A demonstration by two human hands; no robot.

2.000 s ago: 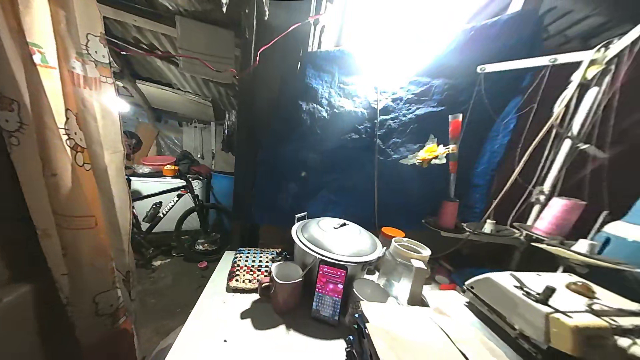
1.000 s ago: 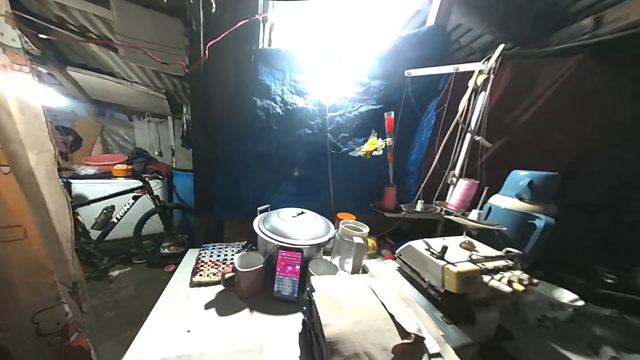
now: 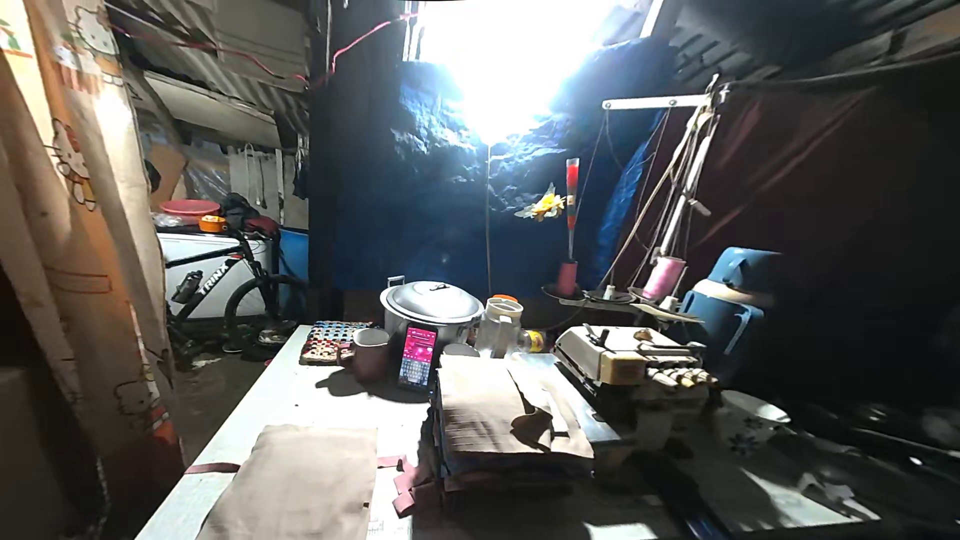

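Neither of my hands shows in the head view. A flat piece of beige fabric [image 3: 300, 480] lies on the white table [image 3: 262, 405] near its front left. To the right stands a stack of beige cut fabric [image 3: 487, 412], with dark layers under it. Behind the stack a lit smartphone [image 3: 417, 358] leans upright beside a dark mug [image 3: 370, 356]. An overlock sewing machine [image 3: 634, 356] sits at the right, with pink thread cones [image 3: 663, 277] on the stand above it. Narrow maroon fabric strips [image 3: 405, 484] lie between the flat piece and the stack.
A lidded metal pot [image 3: 433, 304], a clear pitcher [image 3: 500, 326] and a woven mat [image 3: 334, 341] stand at the table's back. A blue jug [image 3: 727, 300] and a white bowl [image 3: 752, 412] are at the right. A patterned curtain [image 3: 82, 247] hangs left; a bicycle [image 3: 225, 281] stands beyond.
The view has turned down, and the flat fabric piece and maroon strips at the front of the table now show. No object has plainly moved.
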